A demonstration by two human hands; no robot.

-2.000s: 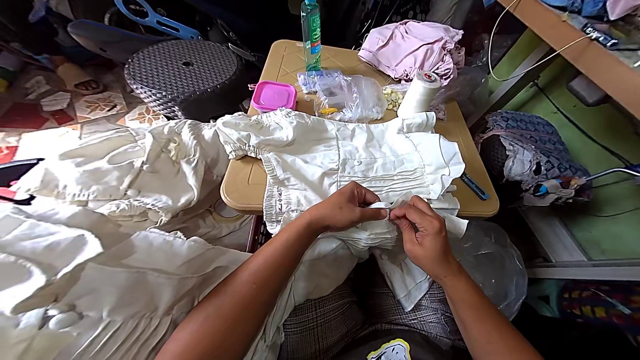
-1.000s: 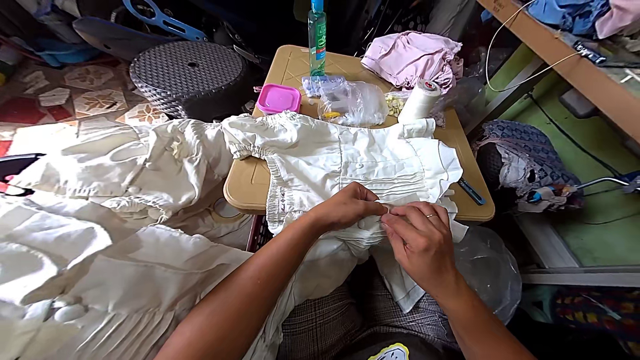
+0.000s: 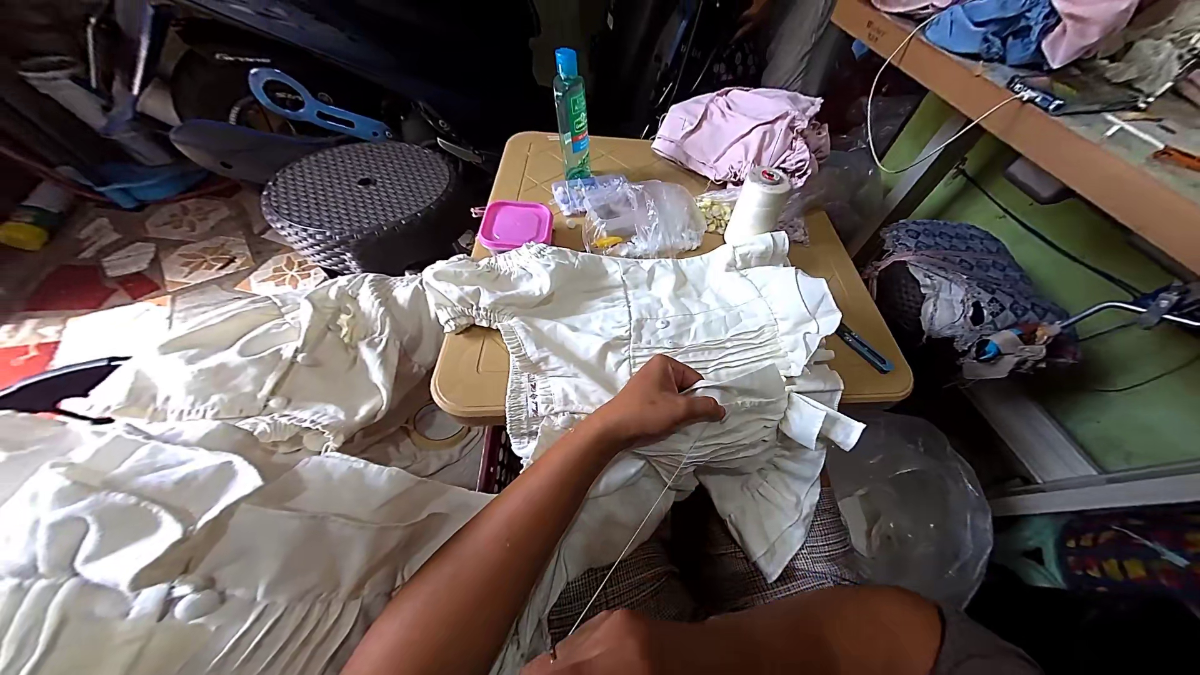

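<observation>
A white gathered garment (image 3: 581, 309) with buttons and pleats lies over a tan plastic table and hangs down over my lap. My left hand (image 3: 670, 403) pinches an edge of its cloth between thumb and fingers, near the pleats. From that spot a white thread (image 3: 628, 544) runs taut down to my right hand (image 3: 600, 647), at the bottom edge of the view. The right hand's fingers are closed around the thread's lower end; a small dark tip, perhaps a needle, shows beside them.
On the table (image 3: 469, 375) are a green bottle (image 3: 574, 122), a pink container (image 3: 516, 225), plastic bags (image 3: 656, 216), a thread cone (image 3: 757, 206), pink cloth (image 3: 741, 131) and a blue cutter (image 3: 862, 349). More white garments (image 3: 281, 356) lie left. A wooden shelf (image 3: 975, 84) stands right.
My right hand has moved from beside the left hand down toward my body, and a length of thread now stretches between them. The left hand still holds the cloth.
</observation>
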